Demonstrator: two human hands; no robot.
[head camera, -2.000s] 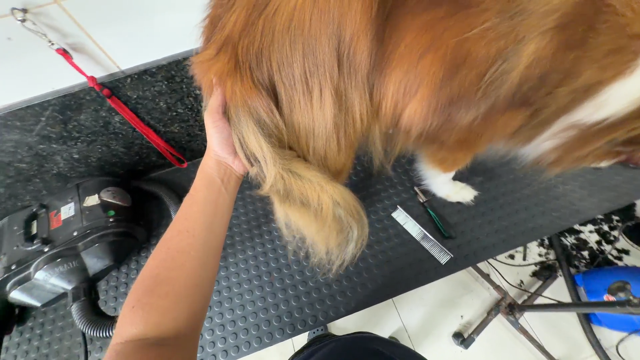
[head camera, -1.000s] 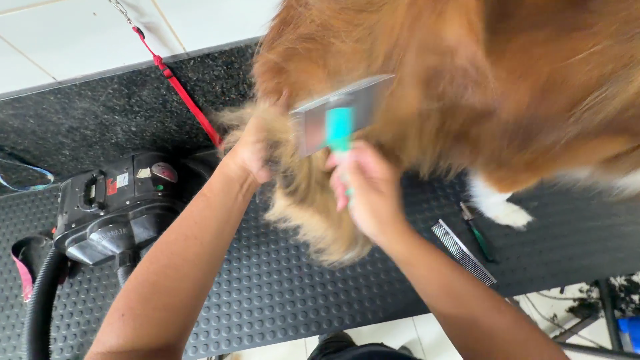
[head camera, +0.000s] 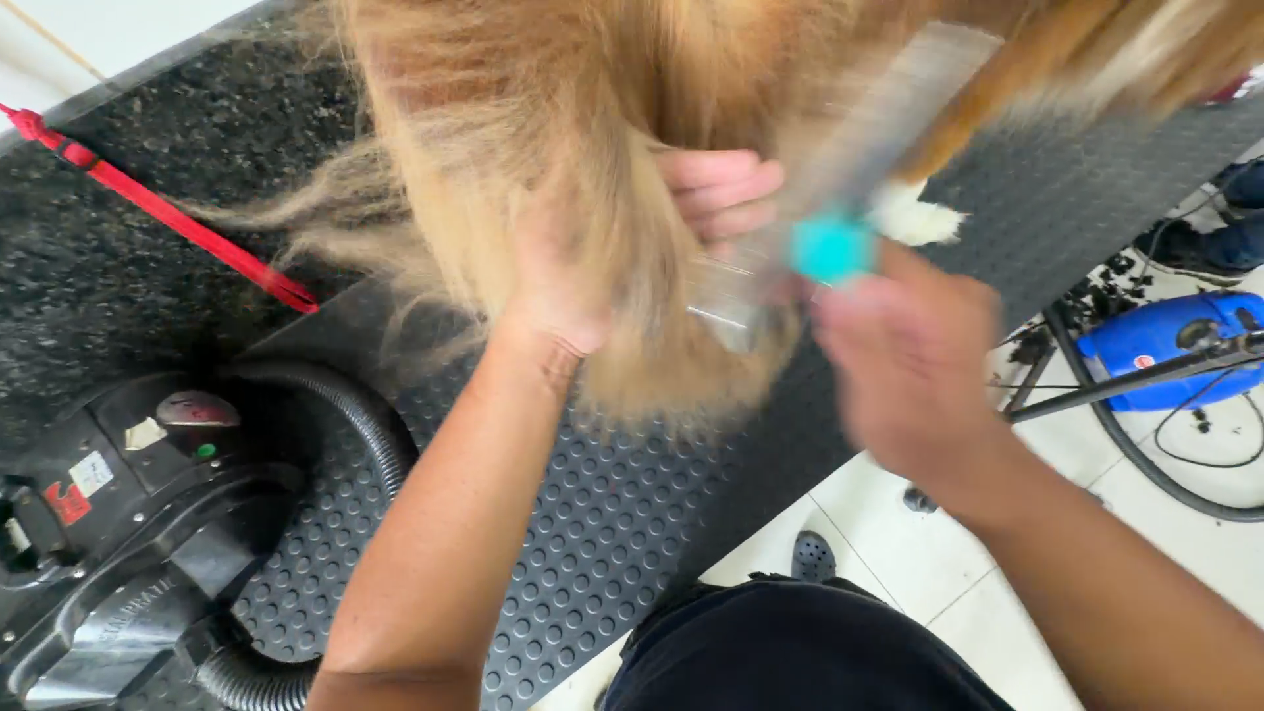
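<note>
A long-haired brown and tan dog (head camera: 770, 59) stands on a black studded rubber mat, one white paw (head camera: 923, 212) showing. Under the tan tail hair (head camera: 622, 257) lies my left hand (head camera: 583, 267), palm partly covered by the hair and fingers reaching out on its right side. My right hand (head camera: 908, 346) grips a slicker brush (head camera: 839, 247) with a teal part and a wide grey head, both blurred by motion. The brush is at the right side of the tail hair; whether its pins touch the hair cannot be told.
A black pet dryer (head camera: 138, 513) with a ribbed hose stands at lower left. A red strap (head camera: 188, 222) hangs by the speckled stone slab. Beyond the mat's edge (head camera: 780, 504) are a blue vacuum cleaner (head camera: 1175, 346), dark hair clippings and a person's shoe (head camera: 1180, 247).
My right hand, out of view two seconds ago, came in with the brush and is now to the right of the tail. My left hand has moved from the tail's side to beneath its hair.
</note>
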